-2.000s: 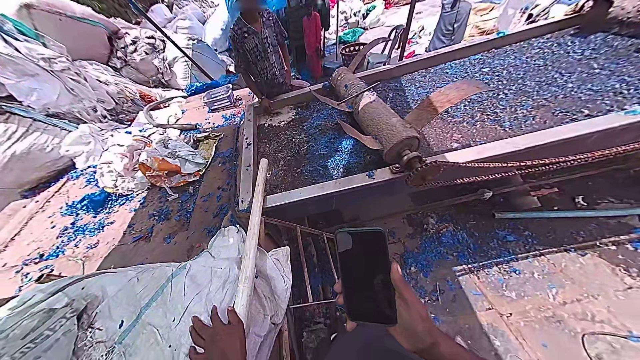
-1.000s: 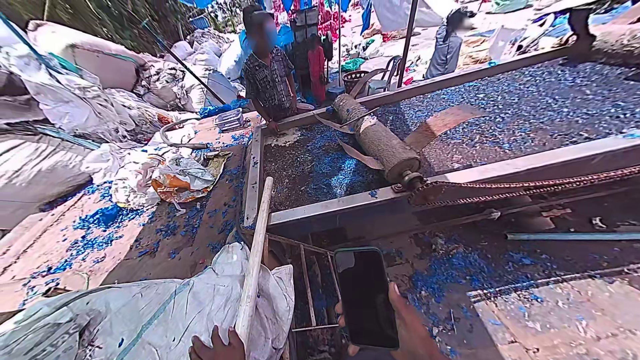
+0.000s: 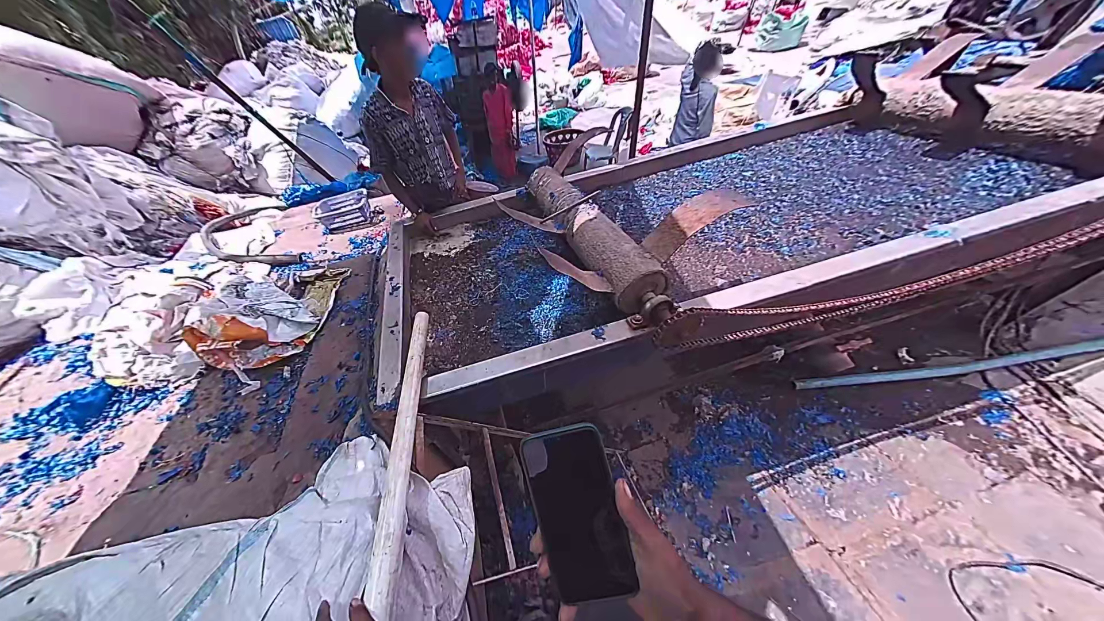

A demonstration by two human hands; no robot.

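My right hand (image 3: 651, 552) is closed around a smartphone (image 3: 580, 517), its dark screen facing me. At the bottom edge, only fingertips of my left hand (image 3: 345, 611) show, against the lower end of a wooden pole (image 3: 398, 483); whether they grip it is hidden. The pole leans beside a white woven sack (image 3: 285, 552). Beyond the phone lies a long metal-rimmed tank (image 3: 535, 352) holding dark water with blue plastic flakes (image 3: 742, 207). A roller with curved metal paddles (image 3: 604, 241) spans the tank, with a drive chain (image 3: 871, 297) at its near end.
A person (image 3: 410, 129) stands at the tank's far left corner, one hand on the rim. Another person (image 3: 694, 99) is farther back. A metal ladder-like frame (image 3: 498, 492) is below the tank. A pale pipe (image 3: 949, 371) lies right; crumpled sacks (image 3: 250, 319) lie left.
The view has tilted up somewhat, bringing more of the background in and leaving less of my left hand visible. The phone stays in my right hand.
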